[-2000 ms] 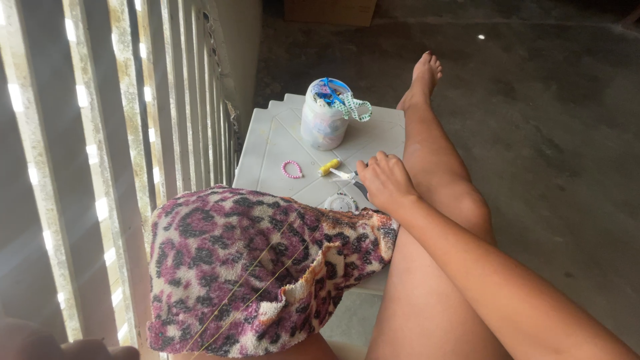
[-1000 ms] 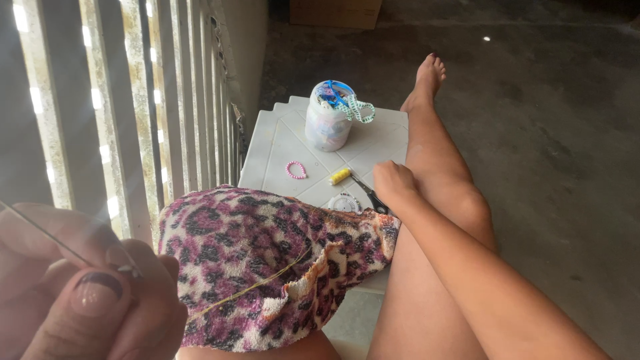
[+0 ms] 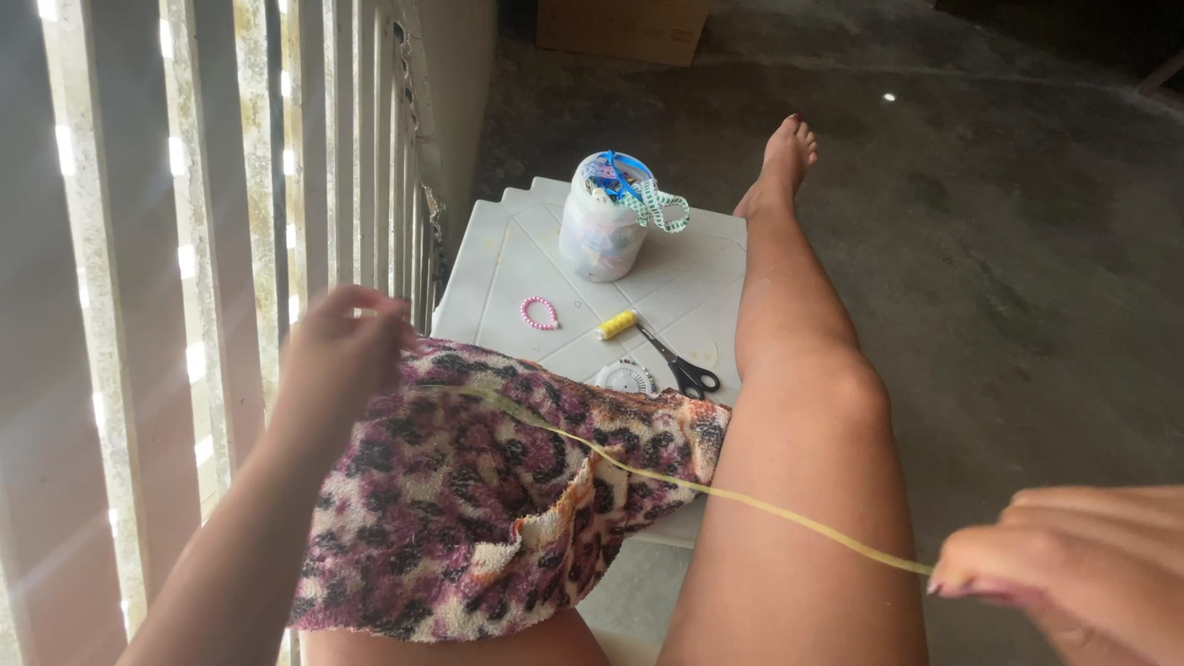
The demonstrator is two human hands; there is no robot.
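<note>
My right hand (image 3: 1064, 555), at the lower right, pinches one end of a yellow thread (image 3: 786, 513). The thread runs slackly left across my thigh and over a leopard-patterned plush cloth (image 3: 462, 499) on my lap. Blurred, my left hand (image 3: 347, 347) is raised over the cloth's upper left edge; what its fingers hold cannot be made out, and no needle can be seen. Beyond the cloth, on a white plastic table (image 3: 499, 268), lie a yellow thread spool (image 3: 616, 325), black-handled scissors (image 3: 680, 363), a round pin wheel (image 3: 626, 376) and a pink bead bracelet (image 3: 539, 314).
A white plastic jar (image 3: 603, 231) filled with ribbons and trims stands toward the table's far side. White railing slats (image 3: 268, 185) run along the left. A cardboard box (image 3: 624, 28) rests on the concrete floor at the back. My bare leg (image 3: 795, 370) stretches along the table's right side.
My right hand has moved from beside the scissors to the lower right, with the thread now drawn out from it. My left hand has gone from close in front of the camera to above the cloth.
</note>
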